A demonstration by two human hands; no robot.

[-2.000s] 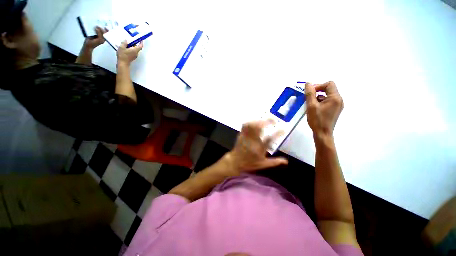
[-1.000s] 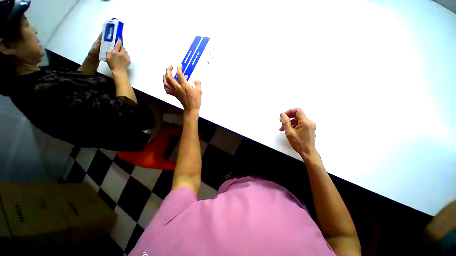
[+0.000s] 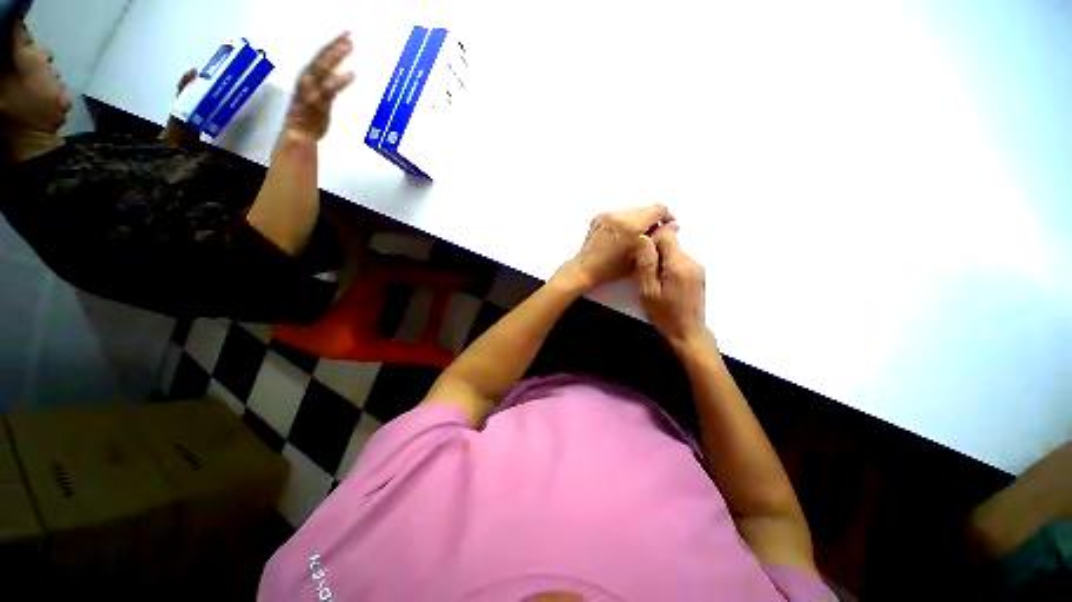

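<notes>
My left hand (image 3: 614,245) and my right hand (image 3: 675,282) meet at the fingertips above the table's near edge. A tiny dark spot shows between the fingertips; I cannot tell whether it is an object. No box is in my hands. Two retail boxes (image 3: 408,92) stand side by side on the white table to the left, blue narrow sides showing and a white face to the right.
A person in patterned black (image 3: 153,235) sits at the left, one hand by two blue-and-white boxes (image 3: 232,89), the other raised. An orange stool (image 3: 382,312), cartons (image 3: 141,476) and checkered floor lie below. Another person's arm (image 3: 1034,517) shows at the right edge.
My left hand has left the boxes on the left and come back to my right hand. The box I held earlier now stands beside the other one. The neighbour's hand has risen toward the boxes.
</notes>
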